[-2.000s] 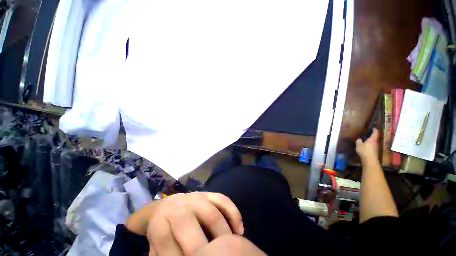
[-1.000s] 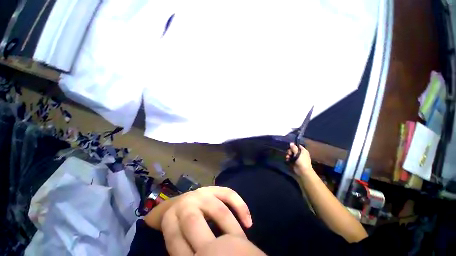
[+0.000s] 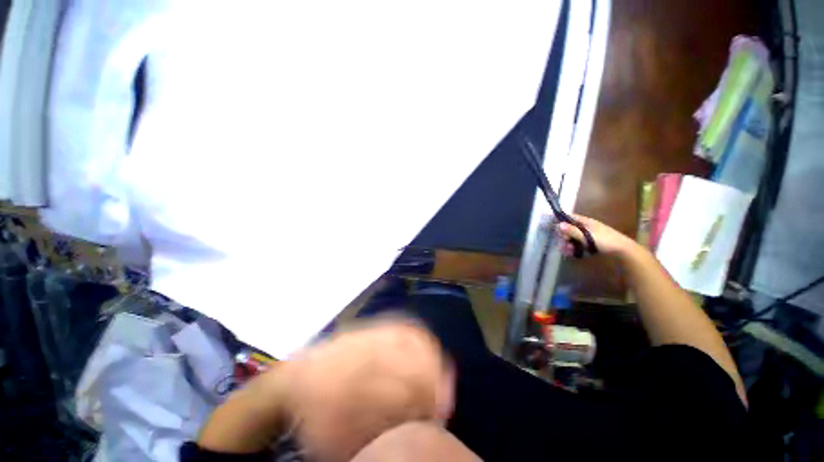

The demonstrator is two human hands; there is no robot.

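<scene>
My right hand [image 3: 585,236] grips the black handles of fabric shears [image 3: 547,188], blades pointing up and left over the metal rail's near end and dark fabric. The blades look slightly parted. A large white paper sheet [image 3: 316,135] covers most of the table, its pointed near corner hanging past the edge. Flat dark fabric [image 3: 483,198] shows between the paper and the rail. My left hand [image 3: 370,388] is close to the camera at the bottom, strongly blurred; its fingers and whether it holds anything cannot be made out.
A long metal rail [image 3: 585,99] lies right of the paper. Beyond it, books and a notebook [image 3: 703,236] and coloured papers [image 3: 736,99] lie on brown wood. A red and silver device [image 3: 556,343] sits below the rail's end. Crumpled white material [image 3: 158,383] lies at lower left.
My right hand has moved from by the books to the paper's near edge, then right to the rail with the shears. The view has shifted. The left hand stays low, now blurred.
</scene>
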